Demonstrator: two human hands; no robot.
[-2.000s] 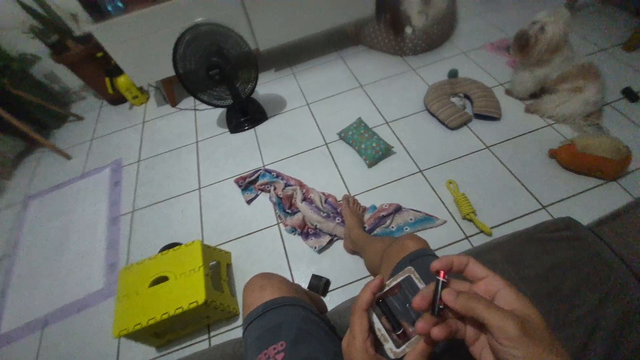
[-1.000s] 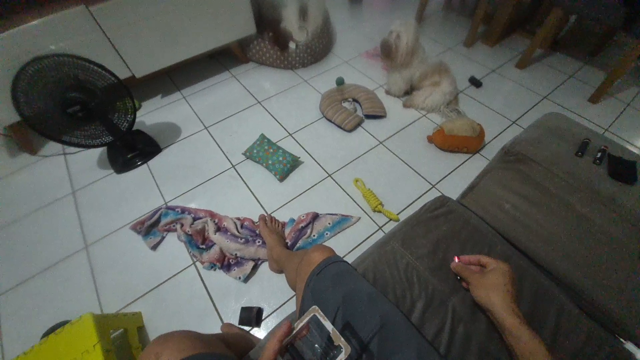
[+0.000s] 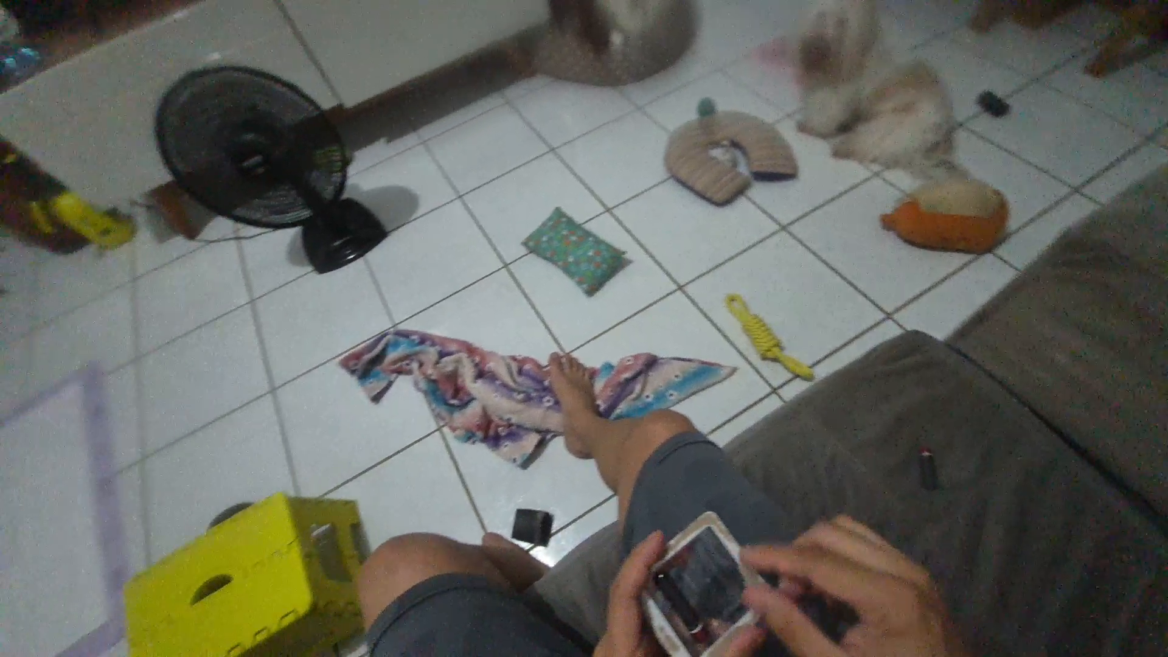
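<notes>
My left hand [image 3: 630, 593] holds a small shallow case [image 3: 710, 522] with a light rim, tilted over my lap. Inside the case lies a dark, slim cylinder [image 3: 677, 602] with a reddish end. Fingers of my right hand [image 3: 849, 584] reach to the case's right edge; they are blurred, and whether they grip anything cannot be told. A similar small dark cylinder with a red tip [image 3: 927, 468] lies on the grey sofa cushion [image 3: 839, 438], beyond my right hand.
On the tiled floor are a patterned cloth [image 3: 484, 392] under my foot, a green pillow [image 3: 577, 252], a yellow rope toy [image 3: 766, 338], a neck pillow [image 3: 730, 155], an orange plush toy [image 3: 949, 219] and a black fan [image 3: 251, 151]. A yellow step stool [image 3: 246, 584] stands left; a dog [image 3: 894, 100] sits farther back.
The red-tipped cylinder, earlier in my right hand, now lies on the sofa cushion. My right hand has come back from over the sofa to the case. The view has swung right, then back left.
</notes>
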